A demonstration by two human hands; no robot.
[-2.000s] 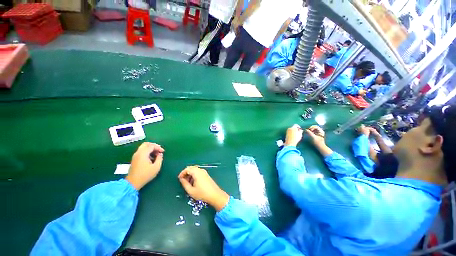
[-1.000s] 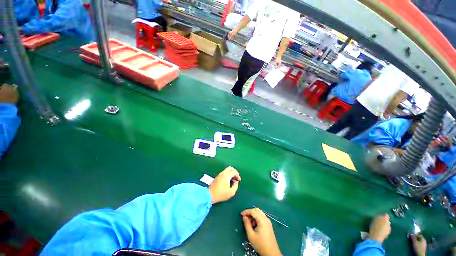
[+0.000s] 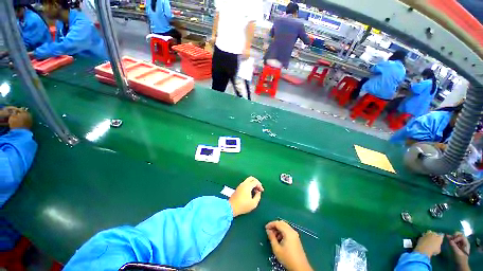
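My left hand (image 3: 247,196) is over the green bench, fingers curled, with a small dark piece showing at the fingertips. My right hand (image 3: 286,242) is lower and to the right, thumb and finger pinched together; whether it holds a tiny part is too small to tell. Thin silver tweezers (image 3: 303,229) lie just beyond the right hand. A loose pile of tiny parts (image 3: 275,263) is partly hidden by the right hand. A white card (image 3: 227,191) lies by the left hand. A device module (image 3: 286,178) sits on the belt ahead.
Two white-cased units (image 3: 207,153) lie ahead. Clear plastic bags (image 3: 350,256) lie right of my right forearm. The far ledge holds scattered parts (image 3: 260,117), a yellow-tan sheet (image 3: 375,158) and red-orange trays (image 3: 144,78). Workers' hands are at both sides; a ribbed hose (image 3: 462,135) hangs at right.
The view has swung left from the first frame. The white-cased units and the module ahead have shifted left relative to my hands. Both hands keep nearly the same pose.
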